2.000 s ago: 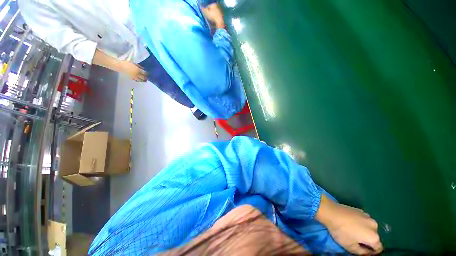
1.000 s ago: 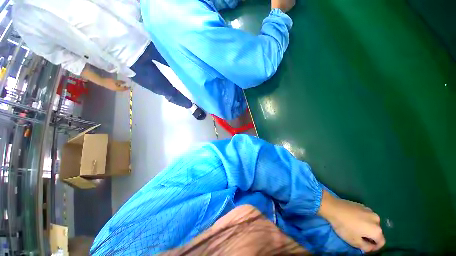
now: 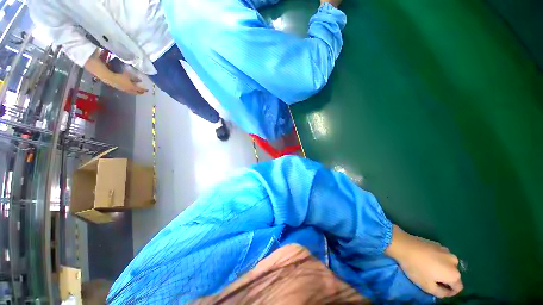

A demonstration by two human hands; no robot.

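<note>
My left hand (image 3: pixel 430 271), bare, comes out of a blue elastic cuff at the lower right and lies on the glossy green surface (image 3: pixel 428 161). Its fingers are curled in. A dark gap shows between the fingers, and no object is visible in it. The blue sleeve bends from the centre down to that hand, with more blue cloth under the forearm. My right hand is not in view. Hairy skin, blurred, fills the bottom centre edge.
A person in a blue smock (image 3: pixel 244 53) reaches onto the green surface at the top. A person in white (image 3: pixel 134 30) stands behind. A red stool (image 3: pixel 277 146), an open carton (image 3: pixel 113 184) and metal racks stand at left.
My left hand has shifted slightly to the right. The blue-smocked person's arm moved further over the green surface, then back a little. The white-clothed person's hand moved left and its fingers spread.
</note>
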